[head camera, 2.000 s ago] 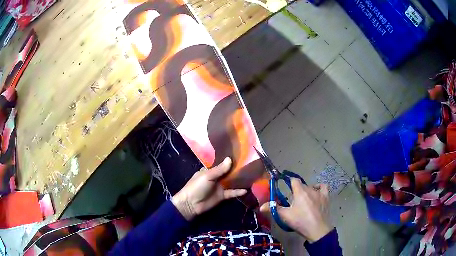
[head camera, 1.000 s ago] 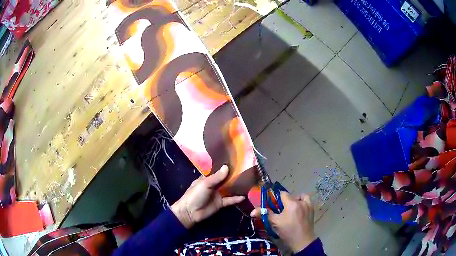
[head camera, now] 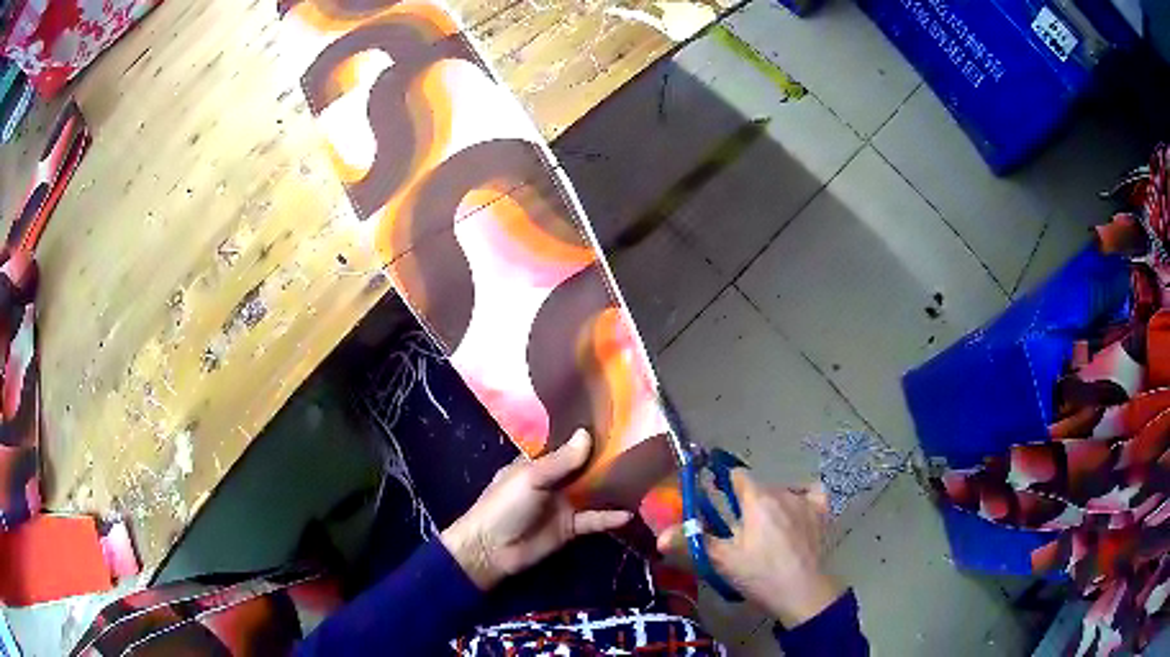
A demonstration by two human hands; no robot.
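Note:
A long printed fabric panel in brown, orange, pink and white runs from the table's far side over its edge towards my lap. My left hand holds the panel's near part, thumb on top and fingers partly under it. My right hand holds blue-handled scissors at the panel's right edge. The blades point up along that pale edge. The handles are spread a little; whether the blades are fully closed is hard to tell.
The scuffed wooden table lies left, with printed strips and stacked panels. Pale threads hang below its edge. On the tiled floor at right are a blue bin, thread clump and a printed heap over blue material.
Over the last second my right hand has moved slightly right and up, and the scissor handles have spread apart. My left hand and the panel have barely shifted.

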